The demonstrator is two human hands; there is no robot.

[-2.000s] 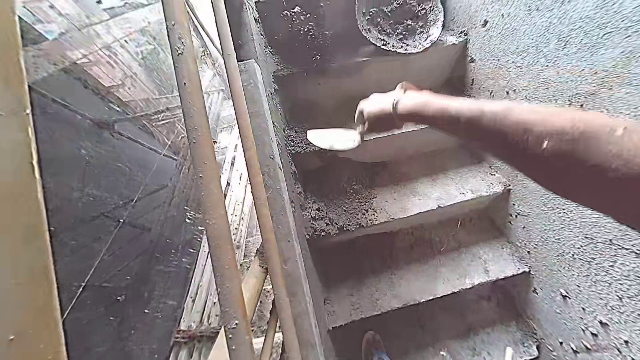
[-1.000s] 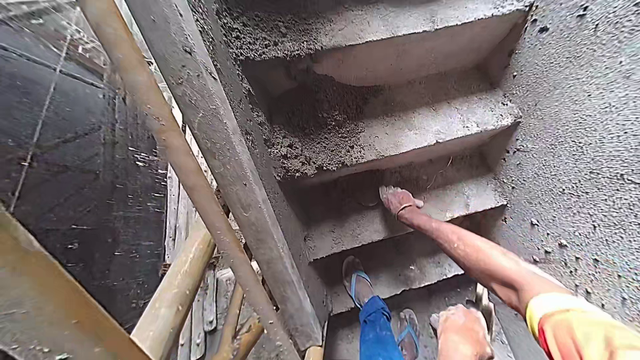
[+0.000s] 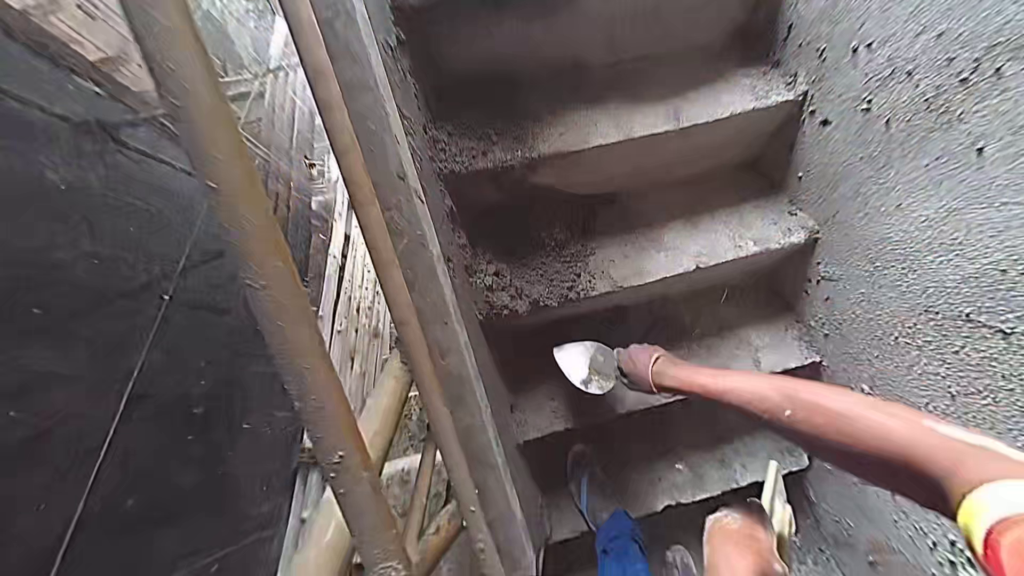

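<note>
My right hand (image 3: 640,366) reaches in from the right, closed round the handle of a pointed masonry trowel (image 3: 586,366). The trowel's pale blade points left over a concrete stair tread (image 3: 552,412). Whether it touches the step cannot be told. At the bottom edge, my left hand (image 3: 740,540) is partly cut off, closed on a pale, flat-edged tool (image 3: 776,504) that looks like a plasterer's float. Loose dark mortar (image 3: 536,280) lies on the left part of a step above the trowel.
A rough plastered wall (image 3: 920,200) bounds the stairs at right. At left stand a sloping concrete edge (image 3: 424,264) and long poles (image 3: 280,304), with bamboo and a drop beyond. My sandalled foot (image 3: 588,488) is on a lower step. More mortar (image 3: 480,148) lies higher up.
The view has shifted strongly between frames. Two seconds ago the right hand and trowel were at a higher step, near the mortar; now they are at a lower one. The mortar pan is out of view.
</note>
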